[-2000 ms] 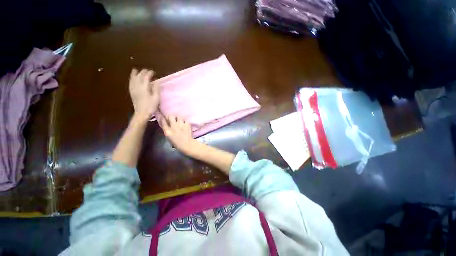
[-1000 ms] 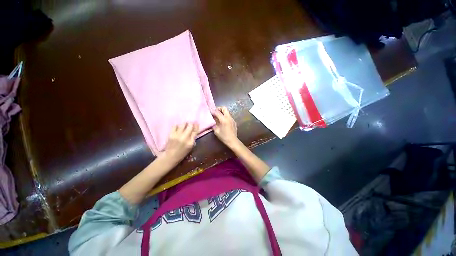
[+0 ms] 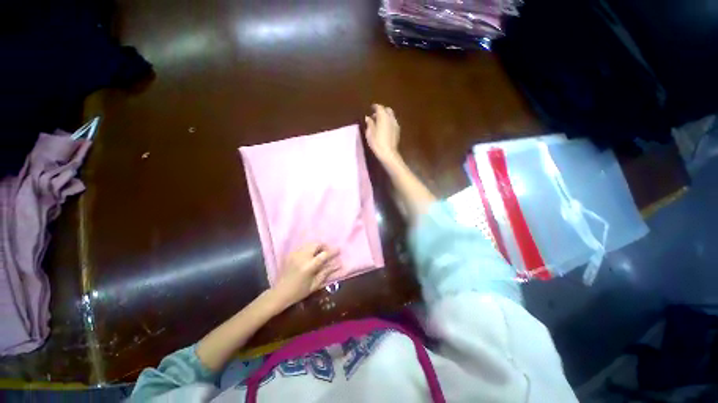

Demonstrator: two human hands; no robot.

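The folded pale pink trousers (image 3: 311, 193) lie flat on the brown table (image 3: 189, 205) in front of me, as a rectangle with its near edge towards me. My left hand (image 3: 307, 271) rests on the near end of the cloth, fingers slightly curled on its surface. My right hand (image 3: 383, 132) is off the cloth, just beyond its far right corner, with fingers apart and nothing in it. A small pale tab shows at the near edge beside my left hand.
Empty clear polybags (image 3: 586, 208) with a red band lie at the right, partly over white label sheets (image 3: 471, 206). Packed trousers (image 3: 445, 22) are stacked at the far side. Loose pink trousers (image 3: 27, 244) lie at the left. Dark garments (image 3: 59, 71) lie far left and far right.
The view has shifted. My right hand has left the near right corner of the trousers and moved out to their far right corner. The trousers are turned more squarely to me. My left hand stays on them.
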